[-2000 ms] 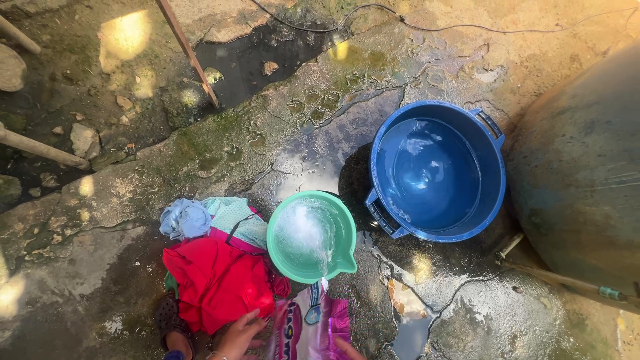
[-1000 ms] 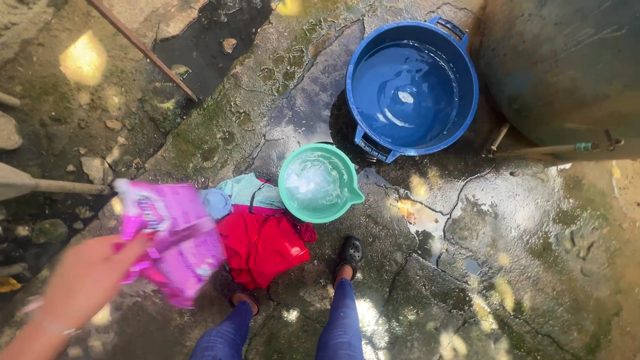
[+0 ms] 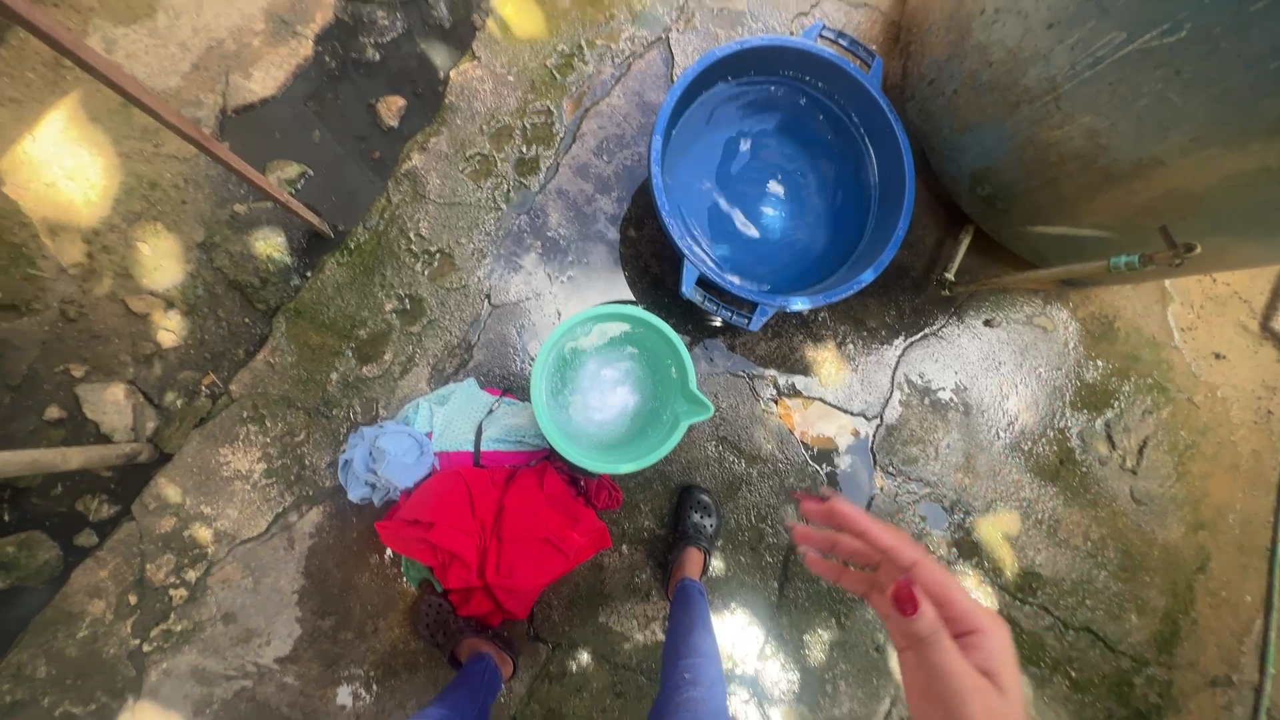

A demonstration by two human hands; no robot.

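Note:
Over the wet floor at the lower right, my right hand (image 3: 915,610) is raised with its fingers apart, holding nothing. My left hand is out of the frame. A green plastic basin with a pouring lip (image 3: 655,440) holds water with a white mass, perhaps powder, in the middle. Against its lower left side lies a pile of clothes: a red garment (image 3: 495,540), a light blue cloth (image 3: 385,462) and a pale green cloth (image 3: 470,418). Behind the basin to the right stands a large blue tub with handles (image 3: 668,215), with water in it.
My feet in black clogs (image 3: 697,517) stand below the basin on cracked, wet concrete (image 3: 400,330). A large rounded tank (image 3: 1080,120) with a pipe and tap (image 3: 1125,264) is at the upper right. Muddy ground with stones, dark water and a metal bar (image 3: 180,125) lies left.
The pink and purple packet held in my left hand one second ago is out of view, with that hand. My right hand has come into view at the lower right. The view has shifted.

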